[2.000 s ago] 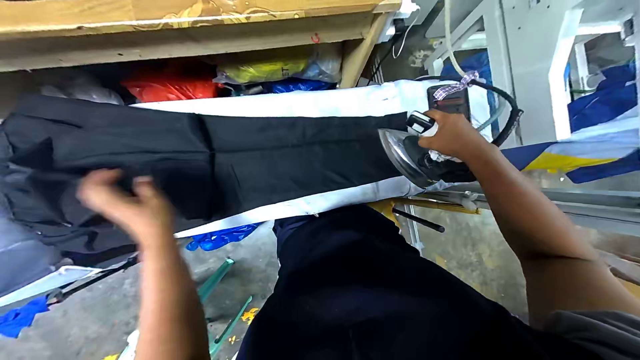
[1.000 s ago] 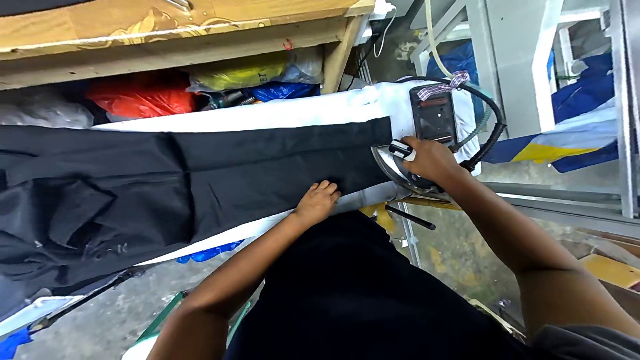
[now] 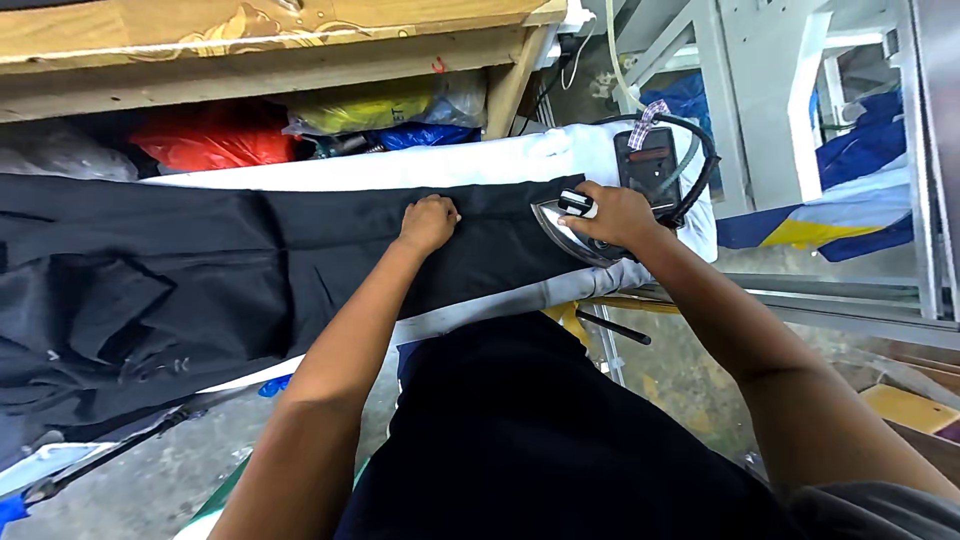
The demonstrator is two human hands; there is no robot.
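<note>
A black cloth garment [image 3: 345,225], apparently a trouser leg at its right part, lies lengthwise along a white-covered ironing board [image 3: 465,165]. My left hand [image 3: 430,223] rests on the upper middle of the cloth with its fingers curled; whether it pinches the fabric cannot be told. My right hand [image 3: 619,216] grips the handle of a clothes iron [image 3: 566,236], whose soleplate is on the right end of the cloth. Just beyond that hand, a dark iron rest [image 3: 649,169] sits on the board's right end, with the iron's thick black cord looping beside it.
A wooden table [image 3: 420,19] runs along the far side, with red [image 3: 217,139] and yellow [image 3: 360,105] plastic bags beneath. White metal frames [image 3: 739,97] and blue cloth stand at the right. A black rod [image 3: 613,328] juts out below the board's near edge.
My left hand, raised over the left part of the garment two seconds ago, came down on the cloth and has since moved farther up across it. My right hand keeps hold of the iron.
</note>
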